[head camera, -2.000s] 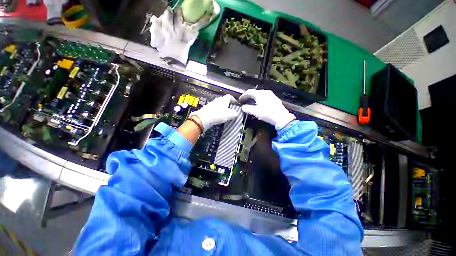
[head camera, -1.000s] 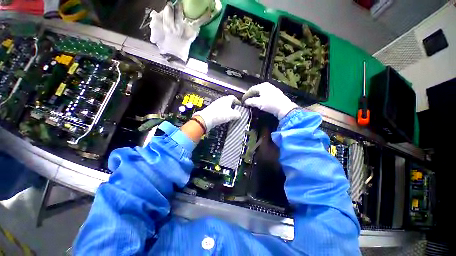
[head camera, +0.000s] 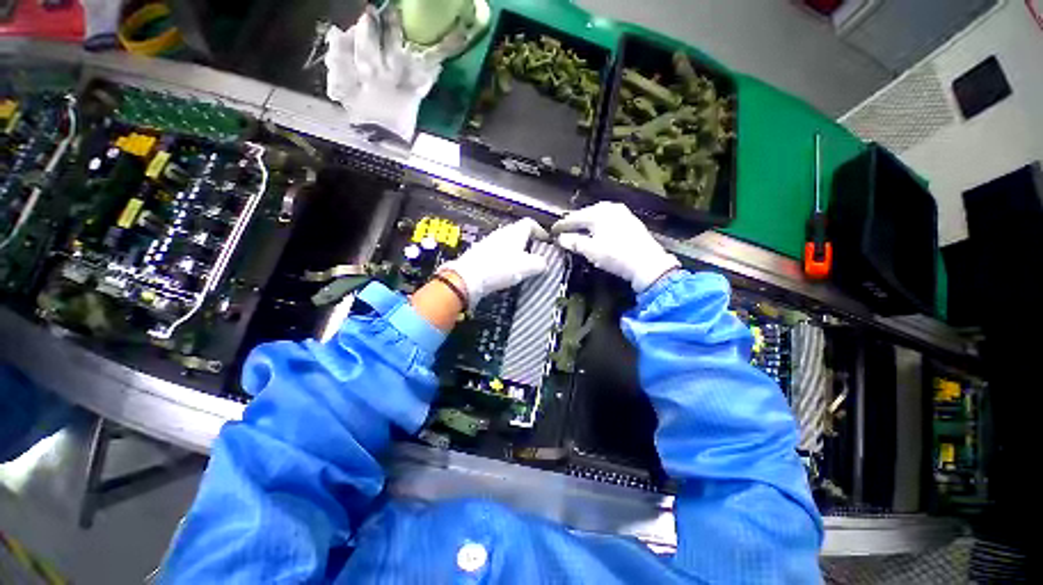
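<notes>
A green circuit board (head camera: 490, 331) with yellow blocks lies in a black carrier (head camera: 612, 389) in front of me. A silver ribbed heatsink (head camera: 533, 331) runs along its right side. My white-gloved left hand (head camera: 499, 261) reaches over the board, its fingertips at the heatsink's far end. My white-gloved right hand (head camera: 606, 240) meets it there from the right, fingers bent. The fingertips nearly touch, and what they may pinch is hidden. Olive-green clamps (head camera: 568, 331) sit at the board's right edge.
A larger board (head camera: 172, 217) lies on the line at left, another heatsink board (head camera: 789, 366) at right. Behind the rail stand two parts bins (head camera: 526, 143) (head camera: 675, 131), spare gloves (head camera: 375, 80), an orange-handled screwdriver (head camera: 818, 246) and a black box (head camera: 883, 229).
The view has shifted slightly. Both hands stay at the heatsink's far end, with only small finger movements. The board has not clearly moved in its carrier.
</notes>
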